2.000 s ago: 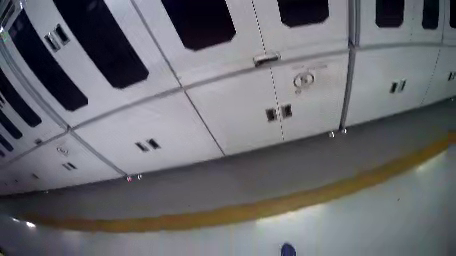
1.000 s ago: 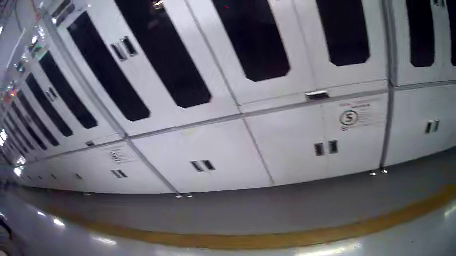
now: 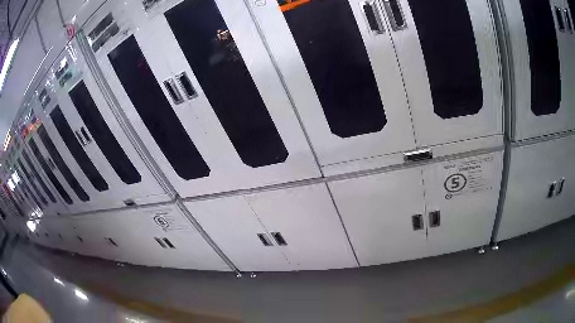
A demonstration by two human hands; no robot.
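White cabinet doors [image 3: 309,151] with tall dark windows and paired metal handles stand in front of me. Below them are plain white lower panels [image 3: 378,214] with small paired recessed handles. One panel bears a circled "5" label [image 3: 455,183]. All the doors that I see are shut. Neither my left hand nor my right hand can be made out, and nothing is seen being held or touched.
A glossy grey floor [image 3: 277,296] with a yellow line [image 3: 504,305] runs along the cabinets. The cabinet row recedes to the far left. A blurred yellowish rounded shape [image 3: 26,310] is cut off at the lower left corner; I cannot tell what it is.
The view has tilted up and turned left, showing more of the upper doors and the receding row. The dark shoe-like tip at the bottom has left view. The yellowish shape has appeared.
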